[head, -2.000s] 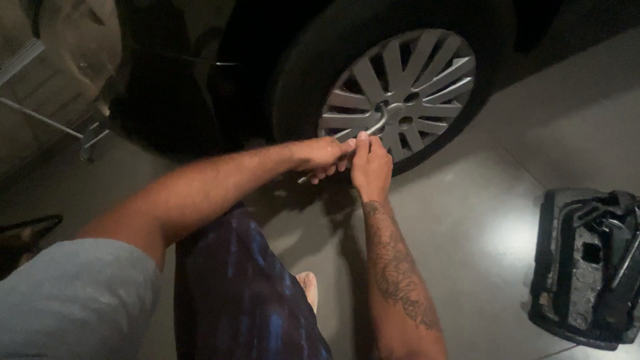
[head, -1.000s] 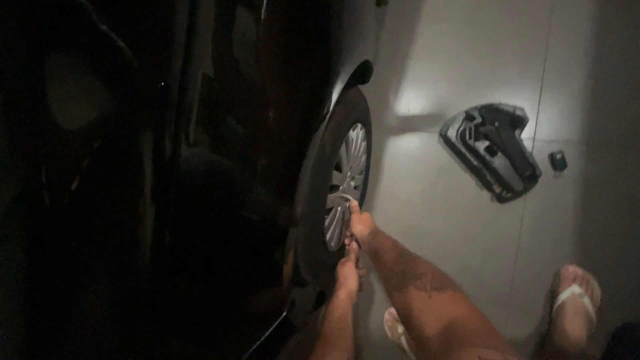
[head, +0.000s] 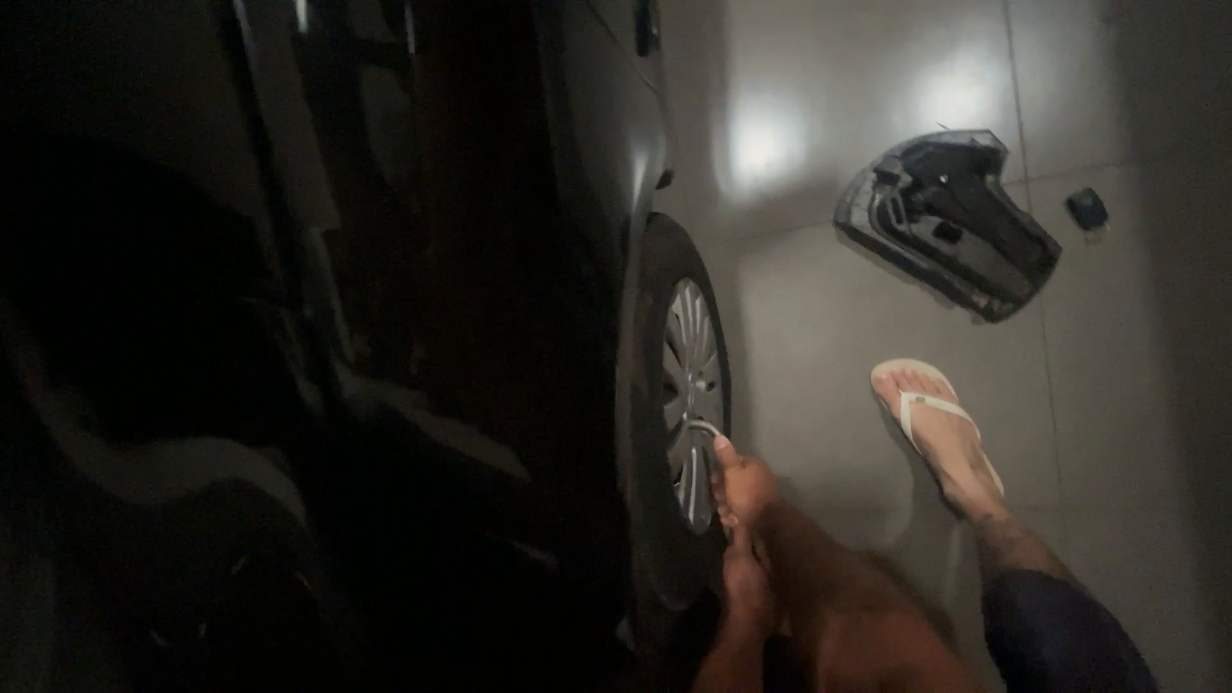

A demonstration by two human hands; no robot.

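Observation:
A bent metal lug wrench (head: 705, 425) reaches from the wheel cover (head: 689, 385) of a car wheel into my hands. My right hand (head: 747, 483) is closed around the wrench near its bend, with the thumb toward the wheel. Just below it, my left hand (head: 746, 577) grips the lower part of the handle, which is mostly hidden by the fingers. The black tire (head: 664, 549) stands upright around the silver, many-spoked cover. Which bolt the wrench sits on cannot be told in the dim light.
The dark, glossy car body (head: 462, 289) fills the left side. On the tiled floor (head: 799, 337) lie a black and grey molded tool tray (head: 962, 226) and a small dark object (head: 1088, 208). My foot in a white flip-flop (head: 934, 423) stands right of the wheel.
The view has swung strongly, from facing the wheel to looking down along the car's side. Both hands stay on the wrench.

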